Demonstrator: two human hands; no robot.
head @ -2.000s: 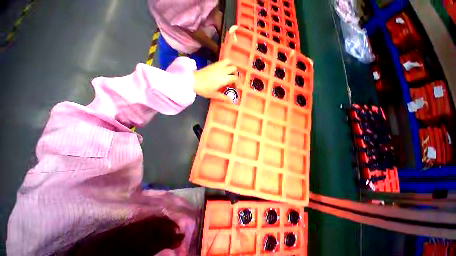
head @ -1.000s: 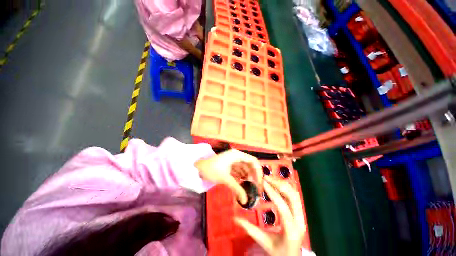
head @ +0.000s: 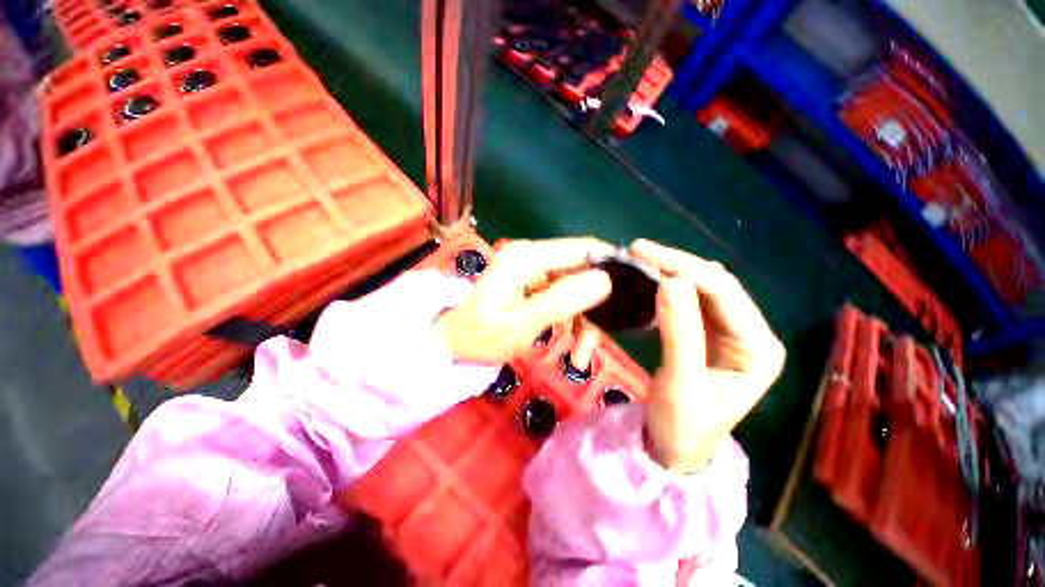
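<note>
A dark round watch head [head: 628, 296] is held up in front of me, above the working tray, its rim catching a little light. My left hand [head: 521, 300] grips its left edge with thumb and fingers. My right hand [head: 713, 344] grips its right edge. The fingers hide part of the rim, and I cannot tell which face is towards me. Below the hands, the red-orange working tray [head: 441, 482] has several dark watch heads in its pockets. The sleeves and hands cover parts of this tray.
A stack of red-orange trays [head: 218, 275] stands at the left, several watch heads in its top tray's far pockets. A metal upright [head: 449, 115] rises beside it from the dark green bench [head: 539, 172]. Blue racks [head: 745, 57] with red parts stand beyond. More red trays [head: 905, 424] are at right.
The view has turned to the right, so the tray stack now lies at the left. Both hands have come up from over the working tray and hold the watch head between them.
</note>
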